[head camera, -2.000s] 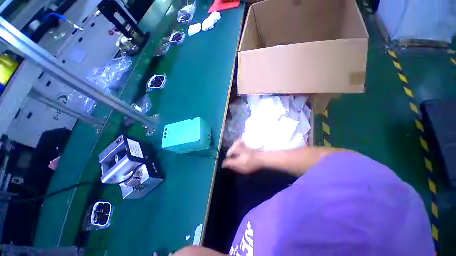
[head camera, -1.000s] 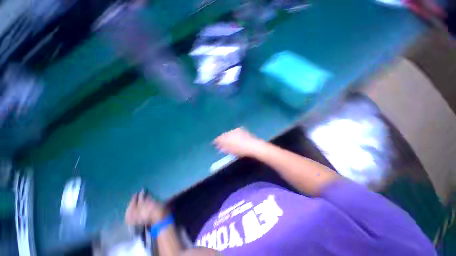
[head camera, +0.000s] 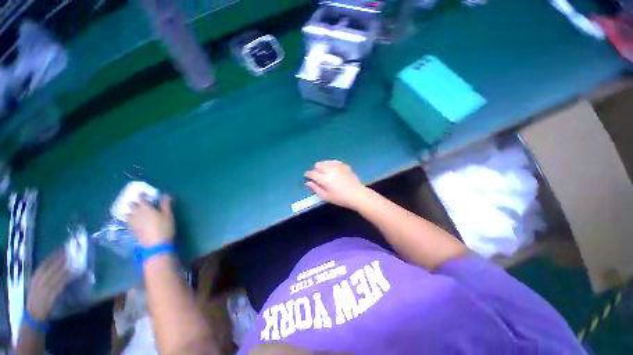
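My left hand (head camera: 150, 220), with a blue wrist strap, has its fingers on a white housing (head camera: 132, 197) at the left of the green bench. Clear film lies beside the housing. My right hand (head camera: 335, 183) is over the bench's front edge with its fingers curled. Whether it holds something small cannot be told. A short white label strip (head camera: 306, 203) lies just below it. Another housing with a black centre (head camera: 262, 54) lies at the back of the bench.
A blurred grey screwdriver (head camera: 184, 52) hangs above the bench. A silver screw feeder (head camera: 333, 59) and a teal box (head camera: 436, 98) stand behind my right hand. Another person's hand (head camera: 47, 286) is at the far left. Boxes with a white heap (head camera: 486, 197) are below the edge.
The view has swung left along the bench. My left hand has reached forward onto the white housing. My right hand remains near the bench edge. Another person's hand has come into view.
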